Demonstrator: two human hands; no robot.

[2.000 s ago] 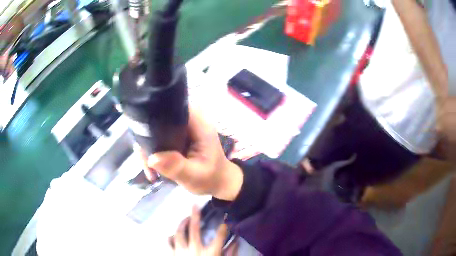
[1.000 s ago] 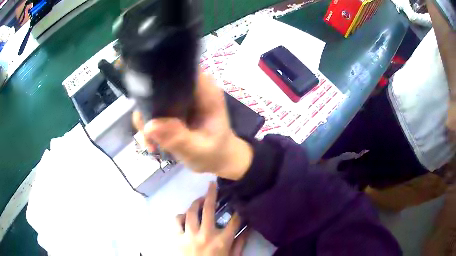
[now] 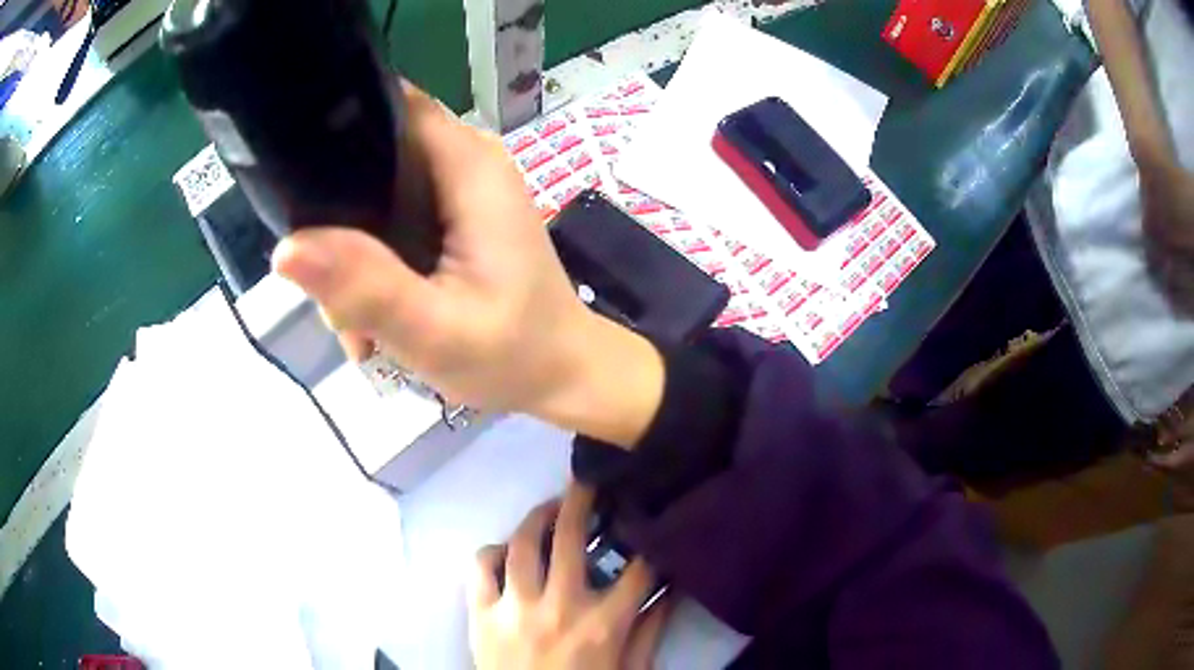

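Note:
My right hand (image 3: 458, 275) is wrapped around a thick black electric screwdriver (image 3: 308, 124), held high over the screw feeder (image 3: 380, 425); its bit is hidden. My left hand (image 3: 557, 596) lies at the bottom on a black radio (image 3: 609, 560), fingers spread over it; much of this radio is hidden by the hand and my right sleeve. The feeder is a white-grey box, partly covered by my right hand. A second black radio (image 3: 642, 268) lies just right of the feeder.
Another radio (image 3: 805, 164), black with a red edge, lies on white paper over sticker sheets (image 3: 851, 295). Red and yellow boxes (image 3: 936, 33) are at the upper right. A person in a light shirt (image 3: 1113, 249) is at the right. White sheets (image 3: 223, 511) lie at left.
My right hand and the screwdriver have shifted left and up in view, uncovering the radio beside the feeder. My left hand stays on its radio.

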